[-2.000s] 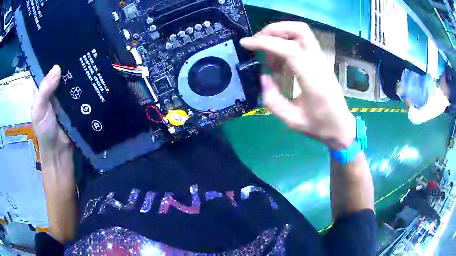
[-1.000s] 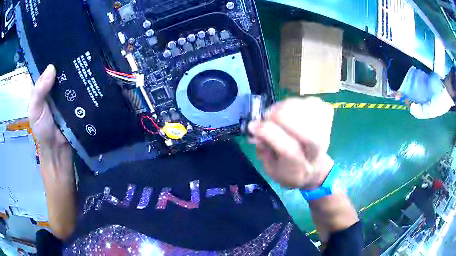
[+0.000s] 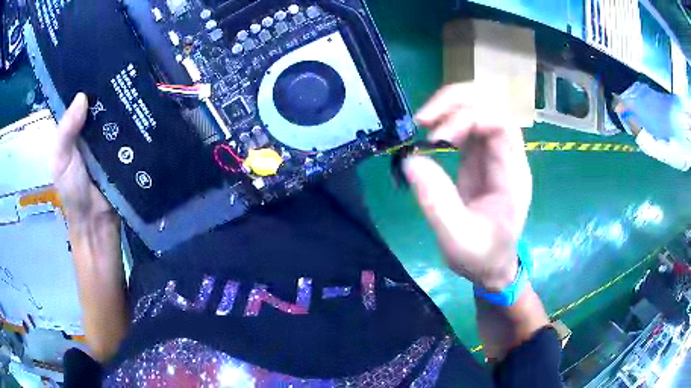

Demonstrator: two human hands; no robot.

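Note:
An open laptop base [image 3: 198,220] is tilted in front of my chest, its inner parts facing me. It shows a black battery pack [image 3: 125,125], a silver cooling fan [image 3: 309,95], a yellow coin cell [image 3: 263,162] and a dark motherboard [image 3: 239,83]. My left hand [image 3: 79,178] grips the battery-side edge, thumb on top and fingers hidden under it. My right hand [image 3: 485,182] is just off the fan-side corner, blurred, thumb and fingers around a small dark piece [image 3: 401,165]. What the piece is and how firmly it is held cannot be told.
At lower left lies a white fixture with orange edges [image 3: 45,250]. Beyond my right hand stand a cardboard box [image 3: 496,64] and a pale frame [image 3: 572,98] by the green floor with yellow-black tape [image 3: 576,146]. A person's sleeve [image 3: 659,121] shows at far right.
My right hand was at the fan-side edge, came off it with a small dark piece, and now is turned more open beside the corner. The laptop base has shifted slightly; my left hand keeps its grip.

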